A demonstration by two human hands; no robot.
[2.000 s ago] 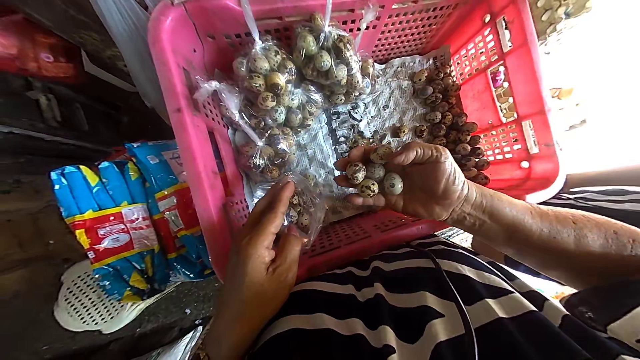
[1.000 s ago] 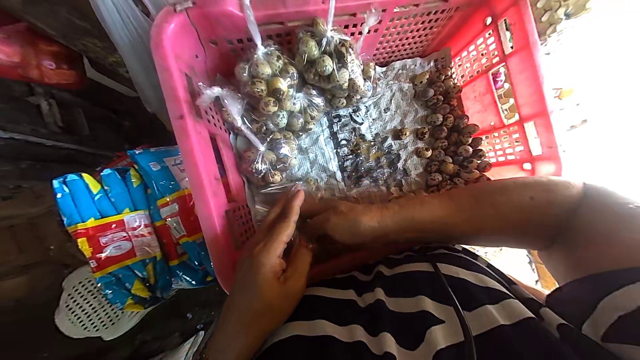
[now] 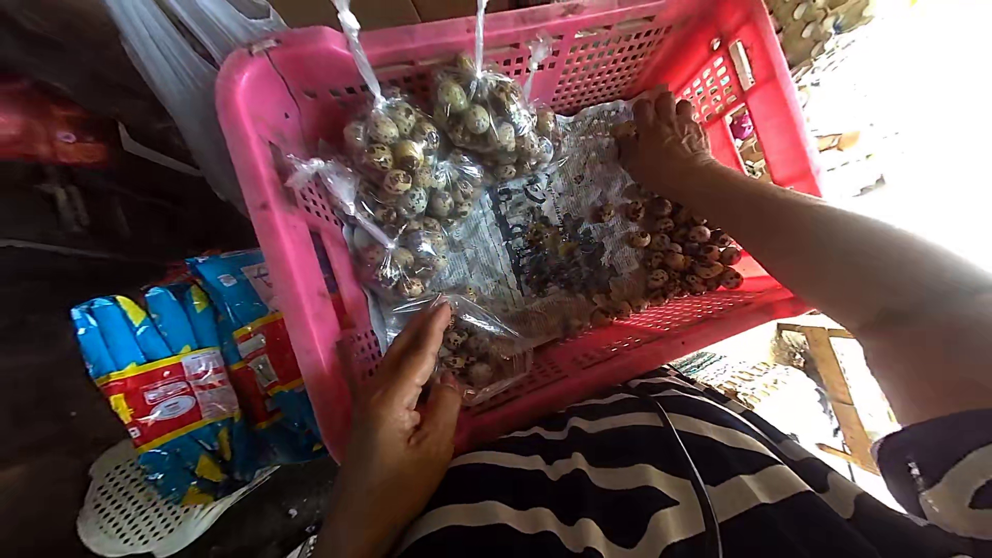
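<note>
My left hand (image 3: 411, 403) holds the edge of an open clear plastic bag (image 3: 496, 341) with several speckled quail eggs in it, at the near left of a pink plastic crate (image 3: 271, 186). My right hand (image 3: 666, 143) reaches to the crate's far right corner, fingers over the loose eggs there; what they grip is hidden. More loose quail eggs (image 3: 682, 252) lie along the right side on newspaper (image 3: 488, 248). Knotted clear bags of quail eggs (image 3: 403, 151) fill the crate's left part, one (image 3: 496, 116) near the far wall.
Blue and red plastic packets (image 3: 170, 387) lie left of the crate, over a white perforated plastic item (image 3: 124, 504). A whitish plastic bag (image 3: 182, 77) hangs at the far left corner. A wooden frame (image 3: 837, 387) stands at the right, beyond striped black clothing (image 3: 589, 480).
My right hand held several eggs two seconds ago, then was at the bag's mouth; now it is at the far right of the crate. My left hand has stayed at the bag.
</note>
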